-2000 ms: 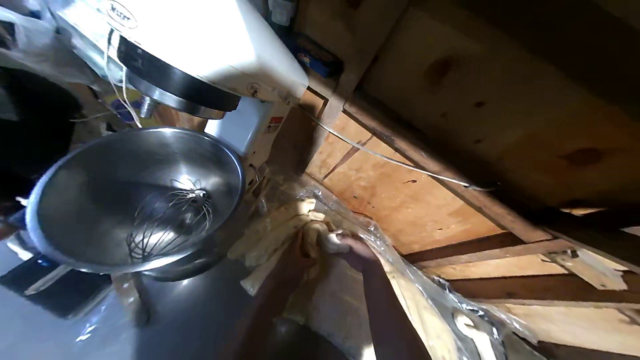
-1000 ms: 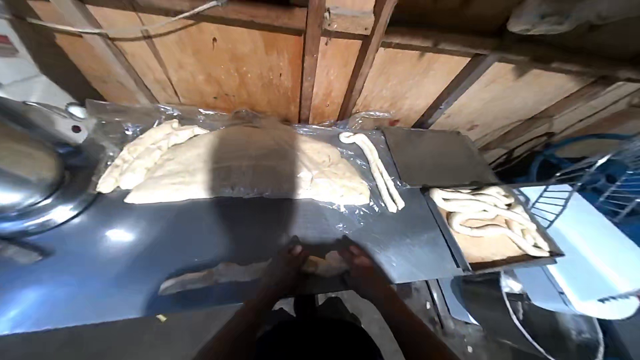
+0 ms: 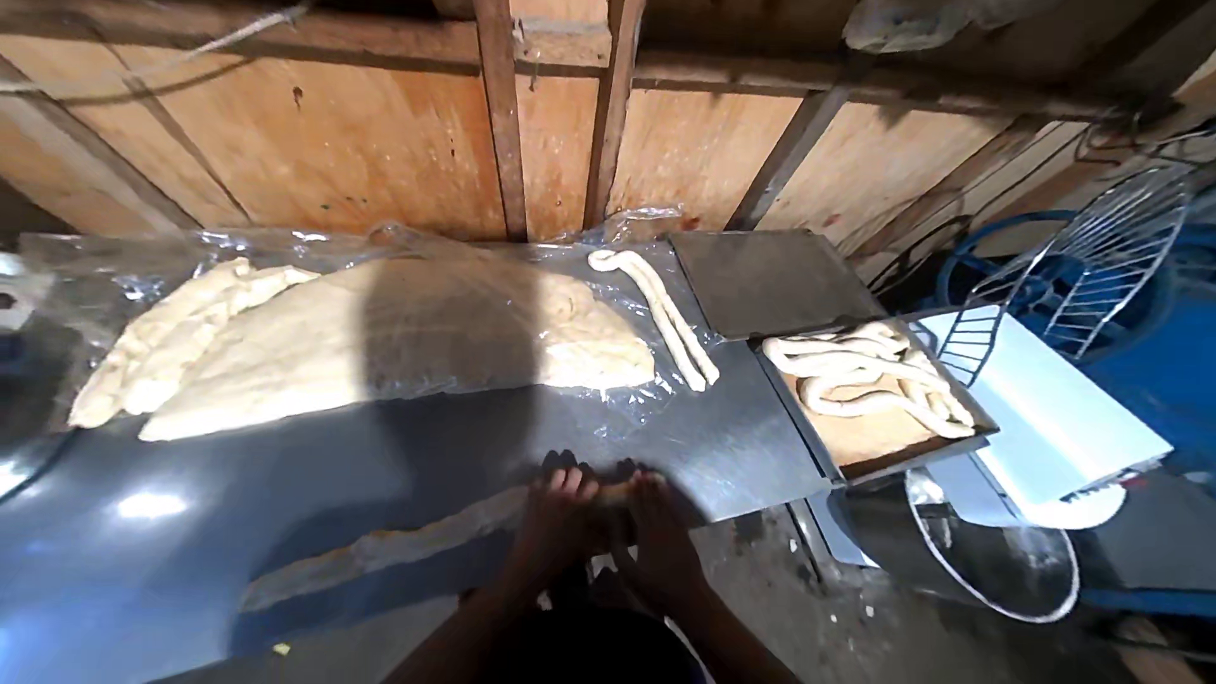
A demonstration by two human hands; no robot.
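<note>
A long strip of dough lies along the near edge of the metal table, in shadow. My left hand is on its right part, fingers bent over it. My right hand is close beside, at the strip's right end. Whether the fingers close around the dough or press on it is hard to tell. Beyond them a large slab of dough lies partly under clear plastic, with rough dough strips at its left. A folded dough rope rests to the slab's right.
A baking tray at the right holds several dough ropes. A dark flat tray lies behind it. Farther right are a wire rack, a white scale-like box and a blue wheel. A plywood wall borders the table's back.
The view has swung from the mixer and its bowl to the table. Both hands, earlier at dough by the wall, are now at the strip near the front edge, a little farther right along it than one second ago.
</note>
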